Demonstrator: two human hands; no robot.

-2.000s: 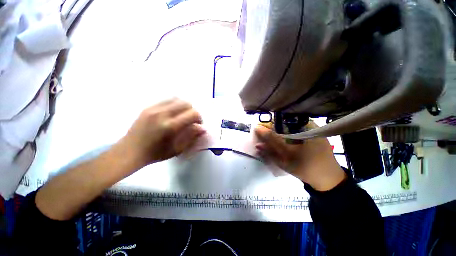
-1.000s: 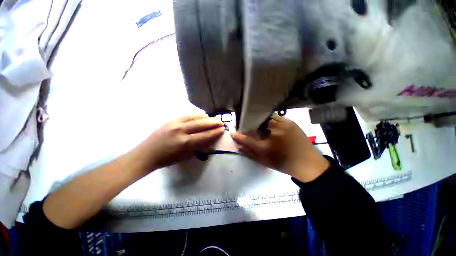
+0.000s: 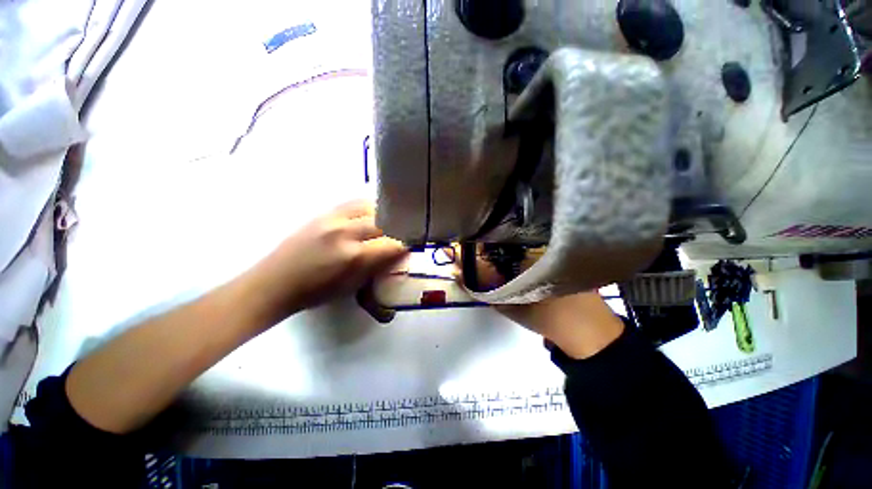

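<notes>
The pale grey sewing machine head (image 3: 406, 124) stands over the work area, its thick textured loop (image 3: 612, 143) in front. My left hand (image 3: 330, 256) is bare, with its fingertips together on a sliver of pale fabric (image 3: 417, 262) left of the needle area. My right hand (image 3: 566, 317) is behind and below the loop; its back and wrist show, but its fingers are mostly hidden. The cream bed strip (image 3: 406, 289) with a red patch (image 3: 433, 297) shows below the fingertips. The needle and most of the fabric are hidden; no label is visible.
Pale garment panels (image 3: 29, 201) hang at the left edge. A blue strip (image 3: 290, 37) lies upper left. A black phone (image 3: 666, 323) and a dark cluster with a green piece (image 3: 742, 328) lie right. Ruler marks (image 3: 382, 414) run along the front edge, with blue crates (image 3: 774, 430) below.
The fabric and dark label, held up between both hands at first, are now down at the needle area and mostly hidden. The view has shifted; the loop now covers my right fingers.
</notes>
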